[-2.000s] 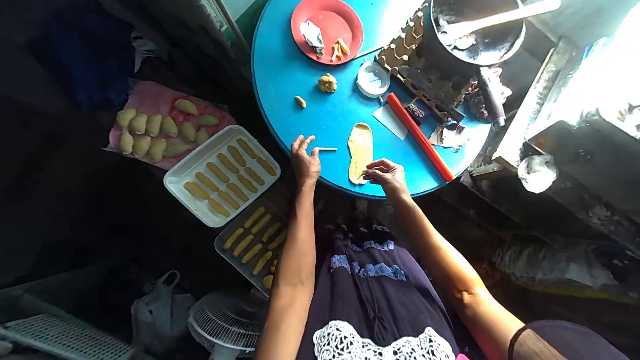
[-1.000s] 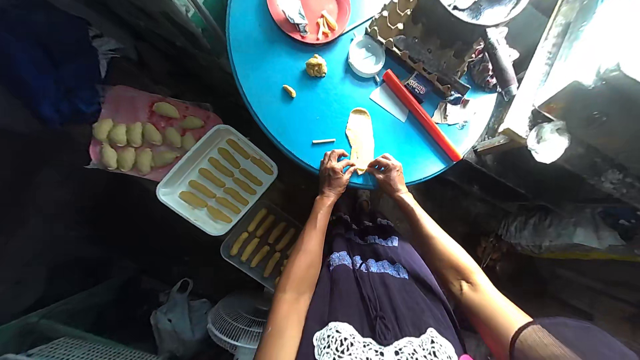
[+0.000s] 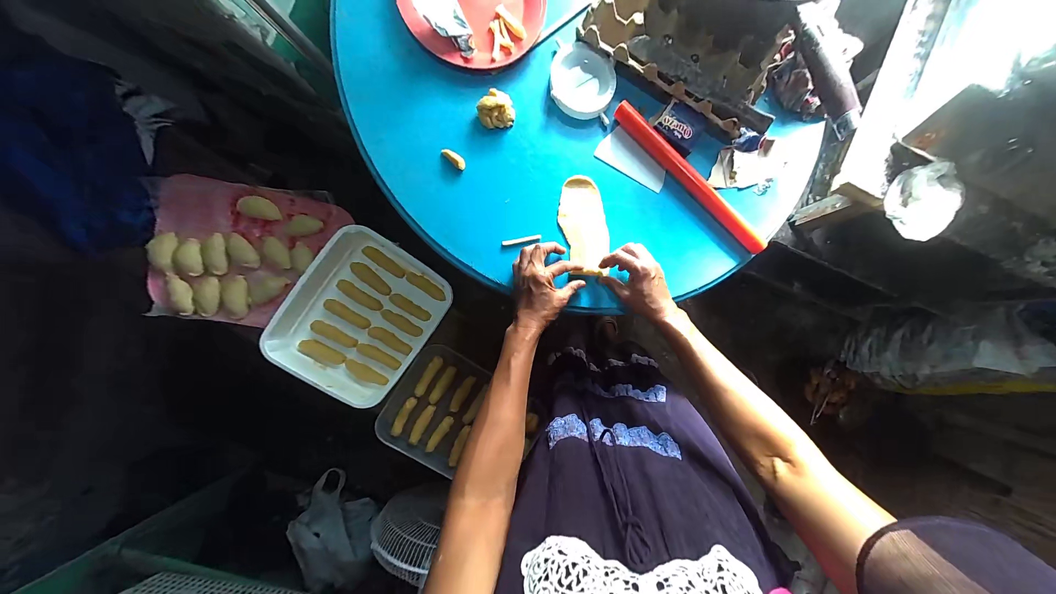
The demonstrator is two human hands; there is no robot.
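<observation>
A long flat strip of dough (image 3: 584, 219) lies on the blue round table near its front edge. Both hands are at the strip's near end, which looks slightly rolled up. My left hand (image 3: 541, 282) pinches its left corner, and my right hand (image 3: 639, 280) has its fingertips on the right corner. Just above my left hand rests a short pale stick (image 3: 520, 241). Farther back are a lump of dough (image 3: 495, 109) and a small dough piece (image 3: 453, 159). A red rolling pin (image 3: 690, 177) lies to the right, partly over a white card (image 3: 629, 159).
Red plate (image 3: 474, 62) with pale strips, white bowl (image 3: 582, 80) and egg carton (image 3: 660, 87) stand at the back. Left of the table are a white tray (image 3: 276, 330) of shaped dough, a darker tray (image 3: 388, 425) of more pieces, and dough ovals (image 3: 234, 295) on a pink sheet.
My left hand has moved from beside the pale stick to the strip's near end. Both hands now meet there, and that end looks folded over. The view has shifted.
</observation>
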